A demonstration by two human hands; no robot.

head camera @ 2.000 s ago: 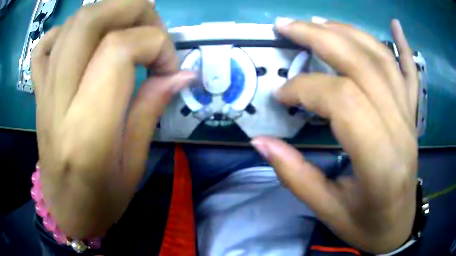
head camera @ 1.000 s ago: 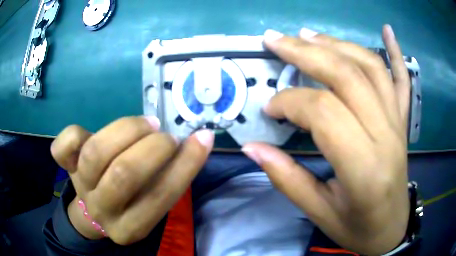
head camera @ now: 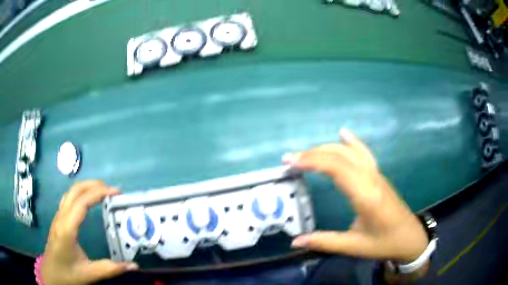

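Note:
A long silver metal housing (head camera: 234, 236) lies near the front edge of the green surface, slightly tilted, raised rim on the far side. It has three blue-and-white round discs (head camera: 201, 220), each with a pale tongue from the far rim. My left hand (head camera: 78, 239) is at its left end, fingers at the far corner and thumb at the near corner. My right hand (head camera: 356, 206) spans its right end, fingers on the far rim and thumb at the near corner. Both hands hold the housing between them.
Another housing with three round discs (head camera: 189, 42) lies at the back. A narrow metal part (head camera: 27, 167) and a loose round disc (head camera: 68, 158) are at the left. A dark three-circle housing (head camera: 487, 127) is at the far right. Part of another metal piece (head camera: 370, 5) shows at the top edge.
The view has lifted and widened, showing the whole housing and more of the surface. My left hand has gone from the left disc's lower edge to the housing's left end; my right hand is now at its right end.

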